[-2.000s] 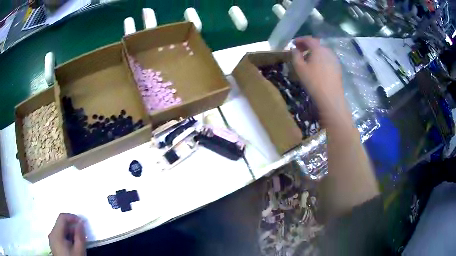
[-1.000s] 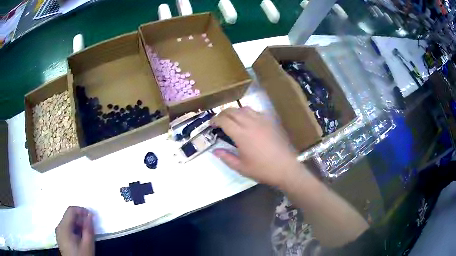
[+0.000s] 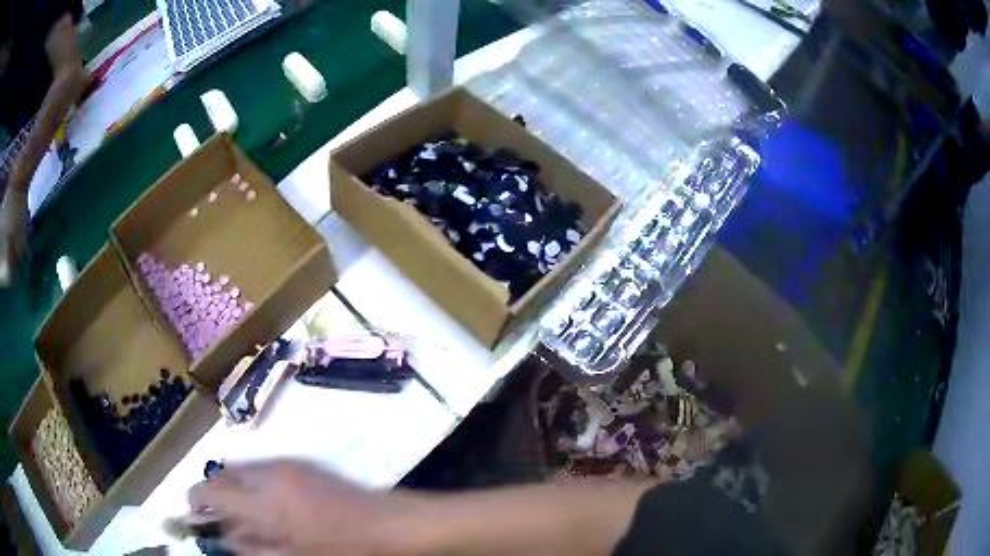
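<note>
My right hand (image 3: 266,505) is low at the left over the white bench, its fingers closed on a small beige housing (image 3: 187,527), blurred and partly hidden. A dark round piece (image 3: 213,469) shows just beyond the fingers. Pink and black housings (image 3: 353,364) and beige and black ones (image 3: 257,380) lie in a small pile beside the boxes. My left hand is not in view.
Cardboard boxes hold beige caps (image 3: 63,467), black caps (image 3: 141,418) and pink caps (image 3: 195,304). A deeper box (image 3: 489,212) holds dark glossy parts. Clear trays (image 3: 651,261) lie right of it. Mixed parts (image 3: 641,418) are below. Another person's arm (image 3: 43,119) is top left.
The view has swung to the right. My right hand has left the housing pile and moved left across the bench with a beige housing. My left hand and the cross-shaped piece are out of sight.
</note>
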